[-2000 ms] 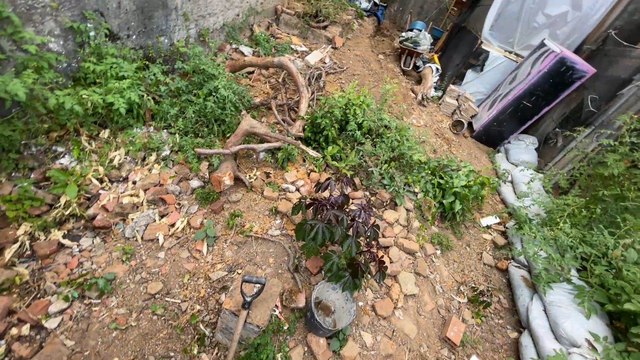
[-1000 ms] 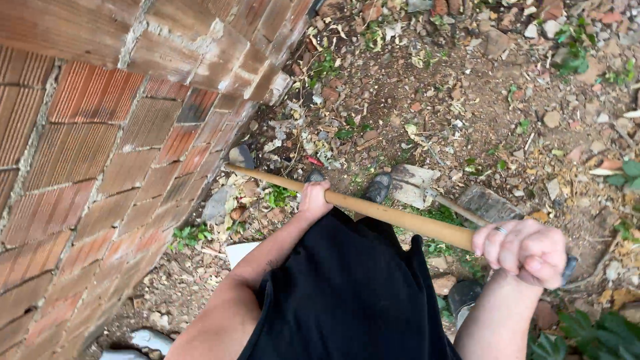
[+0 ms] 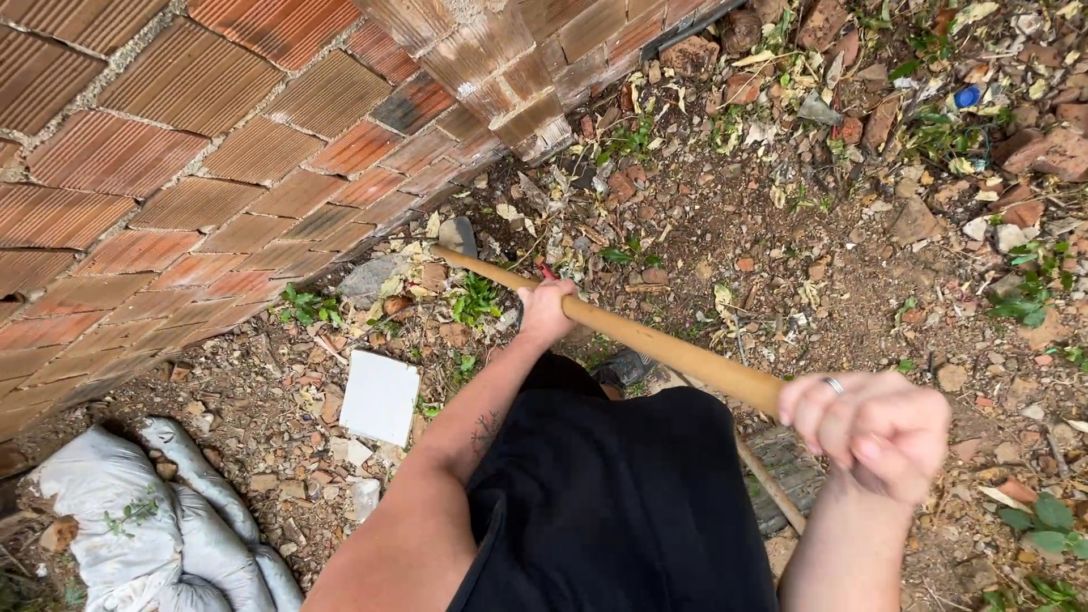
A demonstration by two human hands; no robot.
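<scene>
A long wooden tool handle (image 3: pixel 680 353) crosses the view at a slant. My left hand (image 3: pixel 546 310) is closed around it toward its far, lower end. My right hand (image 3: pixel 867 425), wearing a ring, grips the near end. By the far end, close to the foot of the wall, is a grey, rounded piece (image 3: pixel 457 236) that looks like the tool's metal head; its join to the handle is not clear. Under the handle, beside my left hand, a small red thing (image 3: pixel 546 271) shows on the rubble-strewn soil. My shoe (image 3: pixel 625 369) is partly visible below the handle.
A hollow-brick wall (image 3: pixel 255 153) rises at the left, with a projecting brick pillar (image 3: pixel 501 76). Filled whitish sacks (image 3: pixel 119 518) and a white square slab (image 3: pixel 380 398) lie lower left. Another wooden shaft (image 3: pixel 769 489) lies by weathered wood (image 3: pixel 790 463). Broken bricks and weeds cover the ground.
The view has swung from the wider garden down to the wall's foot. Both hands, out of view two seconds ago, hold the handle in the later frames.
</scene>
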